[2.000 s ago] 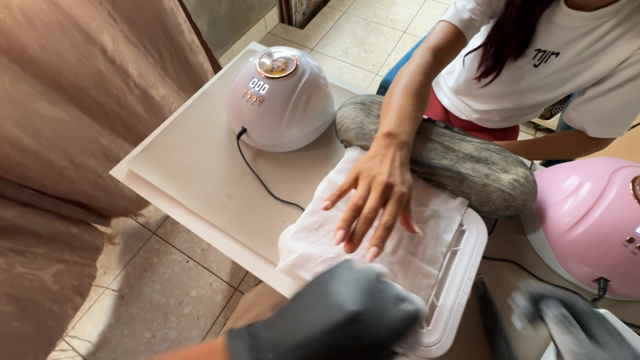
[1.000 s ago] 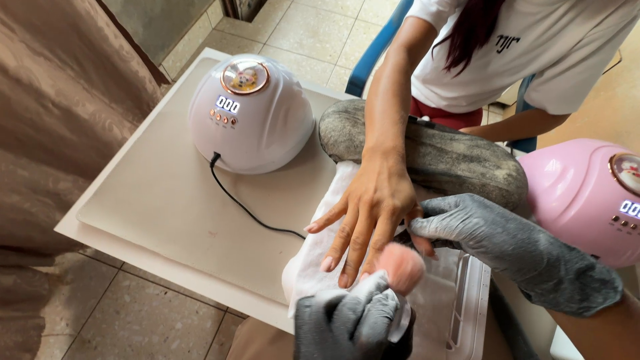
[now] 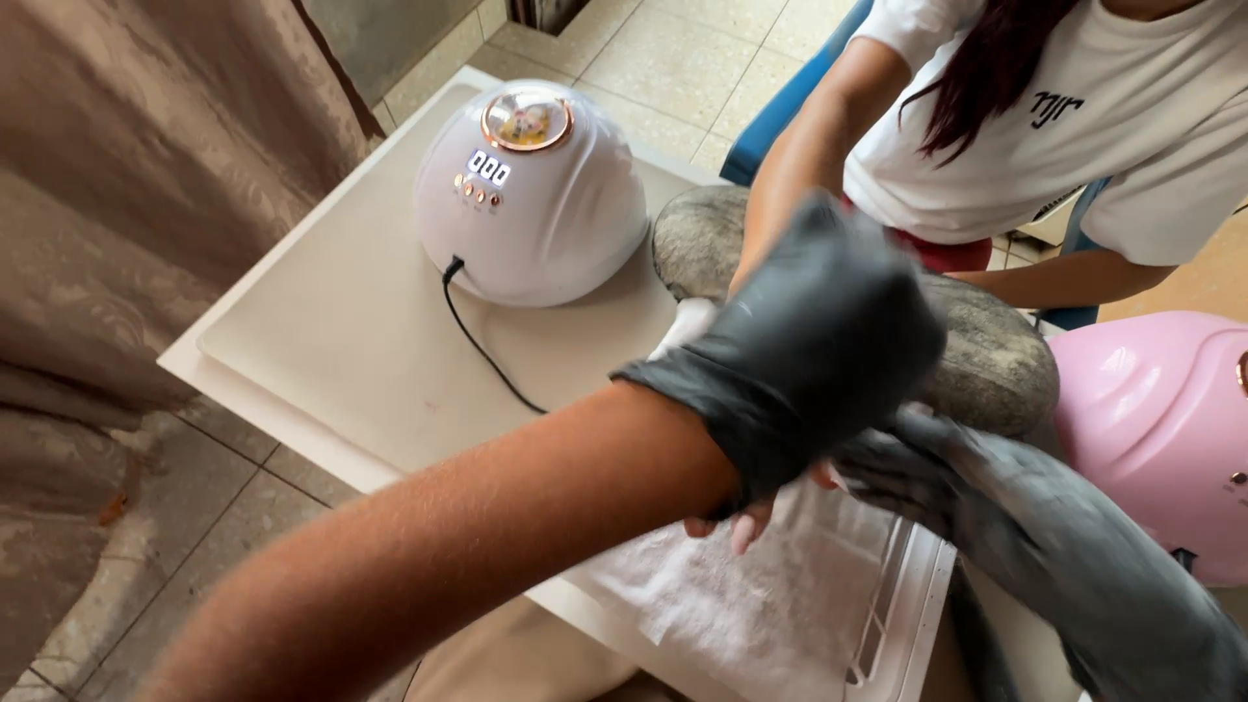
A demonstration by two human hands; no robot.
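Note:
My left hand [image 3: 809, 341], in a black glove, reaches across the client's hand and wrist and is blurred; its fingers and whatever they hold are hidden. My right hand [image 3: 936, 468], in a dusty dark glove, is beside the client's fingers [image 3: 746, 526], partly behind my left hand; its grip is not clear. Those fingertips show below my left wrist, over a white cloth [image 3: 741, 595]. The client's forearm [image 3: 795, 166] crosses a grey fuzzy armrest cushion [image 3: 985, 351]. The pink brush seen earlier is not visible.
A white nail lamp [image 3: 536, 224] with a black cable stands on the table [image 3: 322, 322]. At the right is a pink nail lamp [image 3: 1150, 419]. A white plastic tray [image 3: 907, 604] lies under the cloth. A seated person in a white T-shirt [image 3: 1033, 127] faces me; a curtain [image 3: 127, 195] hangs at the left.
The hand with the pink brush has moved up from below the client's fingers and now covers the client's hand. My right hand stays by the client's fingers.

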